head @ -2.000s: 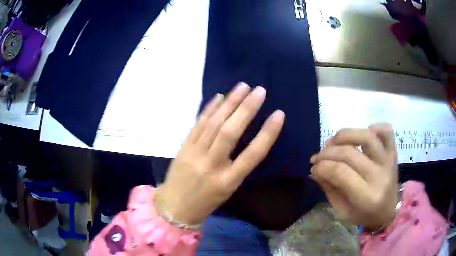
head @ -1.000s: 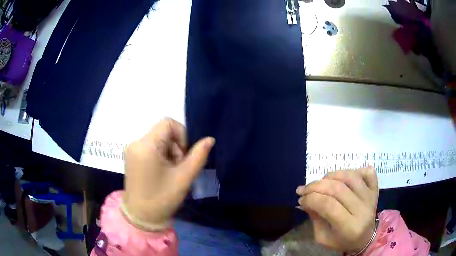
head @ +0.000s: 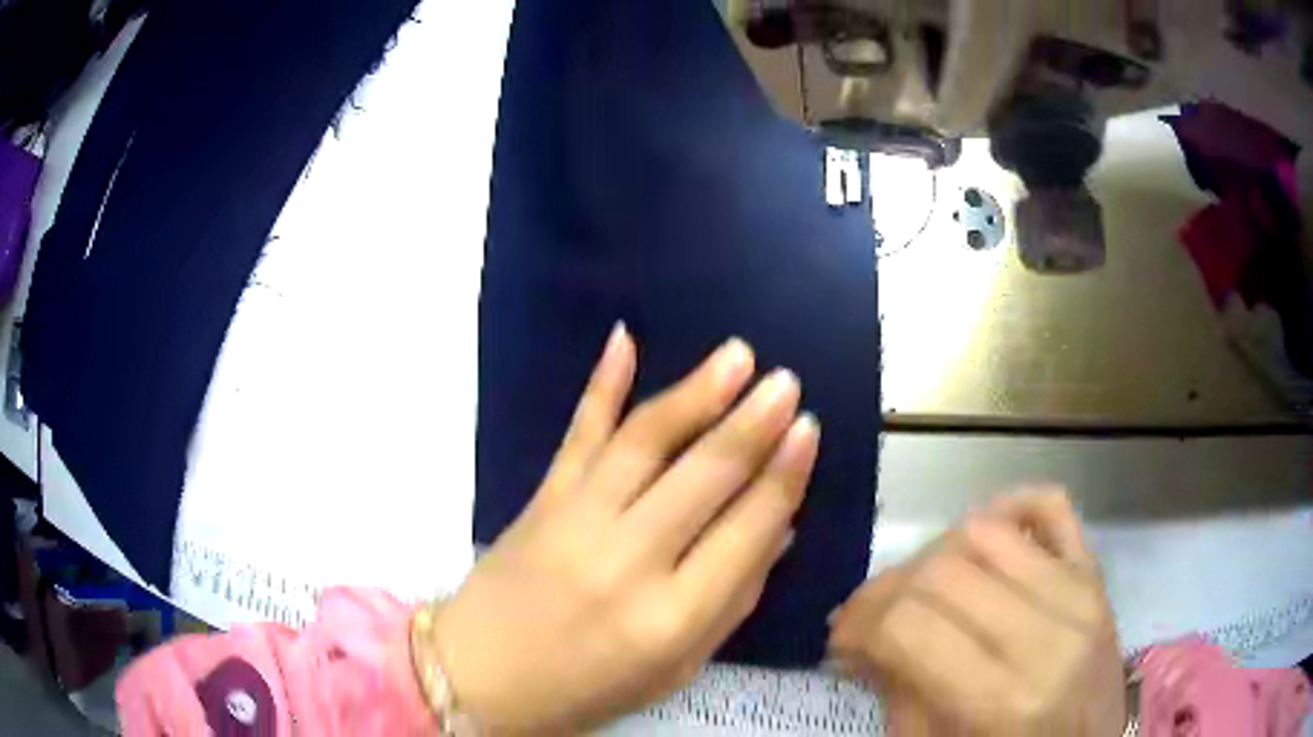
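Observation:
A navy cut panel [head: 648,259] lies lengthwise on the white table, its right edge running under the presser foot [head: 844,176]. My left hand [head: 619,540] lies palm down on the lower part of the panel, fingers spread, holding nothing. My right hand [head: 986,626], slightly blurred, is curled at the panel's lower right corner, with the fabric edge pinched at the thumb and fingertips. The sewing machine head [head: 936,72] is above the foot; the needle cannot be made out.
Waiting navy pieces [head: 130,259] lie at left on the white table [head: 346,331]. The machine bed [head: 1037,353] is right of the panel. Magenta and dark scraps [head: 1231,216] lie at upper right. Ruler markings run along the table's front. A purple device [head: 17,216] is cut off at far left.
The view has shifted, showing more of the machine head. My left hand has moved from the panel's left edge onto the cloth and flattened. My right hand stays at the lower right corner.

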